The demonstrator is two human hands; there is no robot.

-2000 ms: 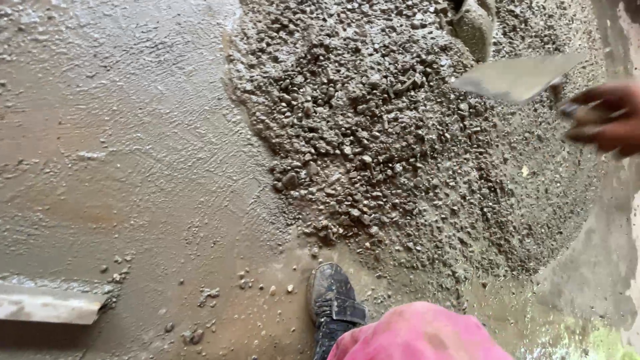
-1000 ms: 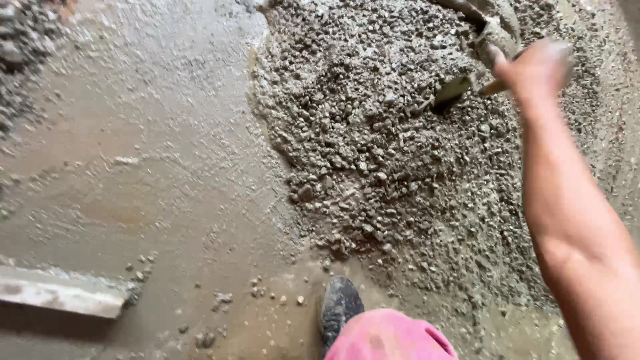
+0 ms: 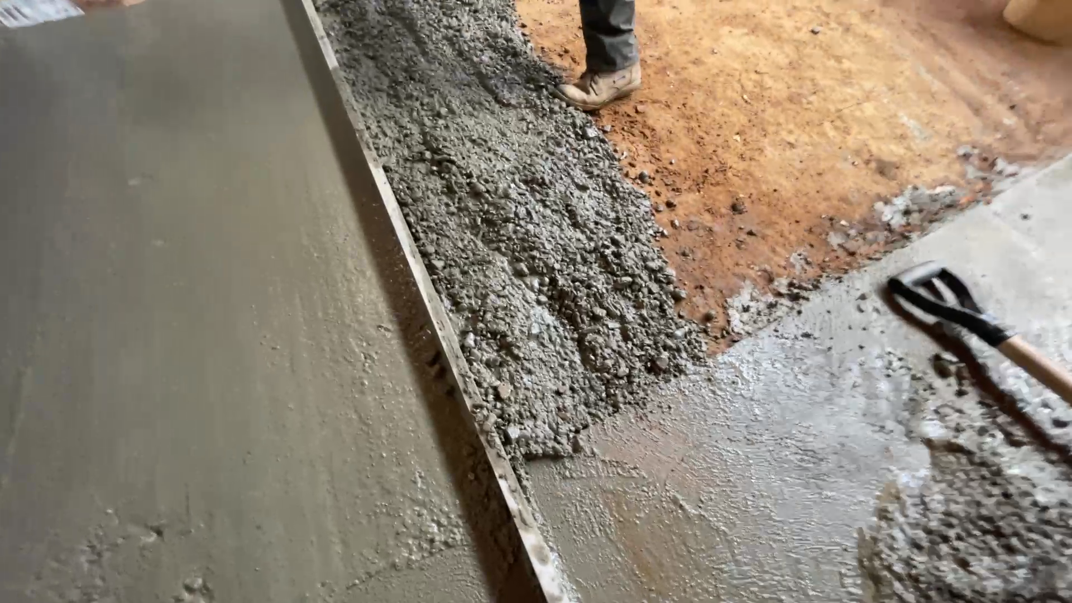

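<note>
Neither my left hand nor my right hand is in the frame, so what they hold cannot be seen. A long, straight board (image 3: 413, 255) runs from the top centre-left down to the bottom middle. Smooth wet concrete (image 3: 193, 276) lies on its left side. Along its right side lies a rough strip of coarse concrete with gravel (image 3: 536, 243). At the right edge a shovel's black D-handle (image 3: 946, 301) with a wooden shaft (image 3: 1034, 364) shows; its blade is out of view. Below it sits a pile of gravelly concrete (image 3: 980, 519).
A person's boot (image 3: 601, 86) and dark trouser leg stand at the coarse strip's far edge, on orange-brown soil (image 3: 779, 109). A hard concrete surface (image 3: 804, 419) borders the soil. A rounded tan object (image 3: 1041, 18) is partly visible at the top right.
The view has swung left, away from the gravel pile. The bare hand and arm at the pile, seen earlier, are out of view, as is the trowel seen at first.
</note>
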